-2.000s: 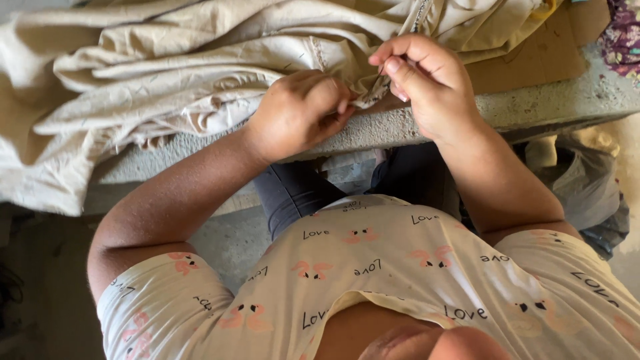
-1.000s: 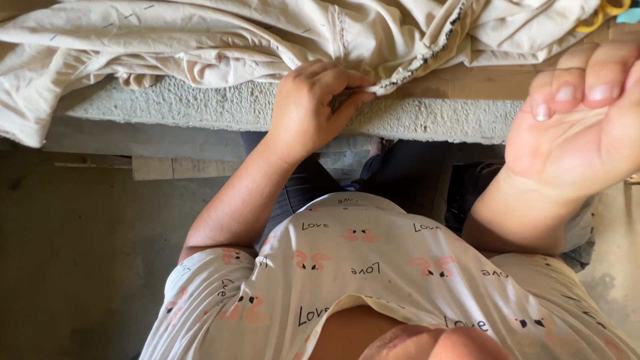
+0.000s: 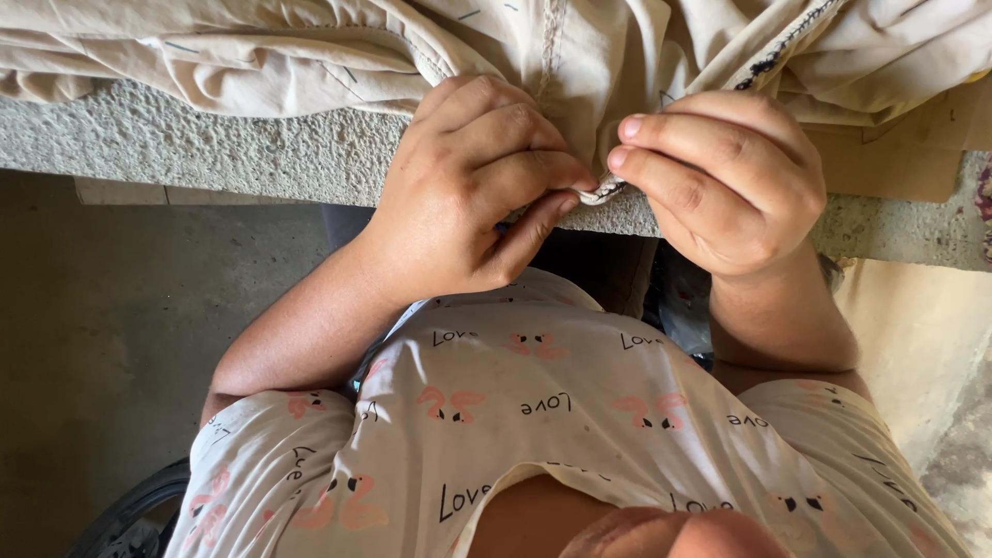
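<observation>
A large cream fabric (image 3: 604,70) lies in folds along the top of the view, with seams and a dark-stitched edge (image 3: 783,46) running toward my right hand. Between finger and thumb, my left hand (image 3: 480,182) pinches the fabric's narrow hem near the slab's front edge. Close on its right, my right hand (image 3: 728,174) is at the same hem with its fingers bent inward; its thumb is hidden behind them. A short piece of hem with dark stitches shows between the two hands. Whether a needle is in my right hand cannot be seen.
The fabric rests on a rough concrete slab (image 3: 256,147). Brown cardboard (image 3: 883,167) lies on the slab at the right. Below at the left is a black wheel-like rim (image 3: 147,496) on the floor. A plastic bag (image 3: 686,302) hangs or lies under the slab.
My right hand, raised away at the right one second ago, is back at the hem beside my left hand. My left hand still pinches the fabric.
</observation>
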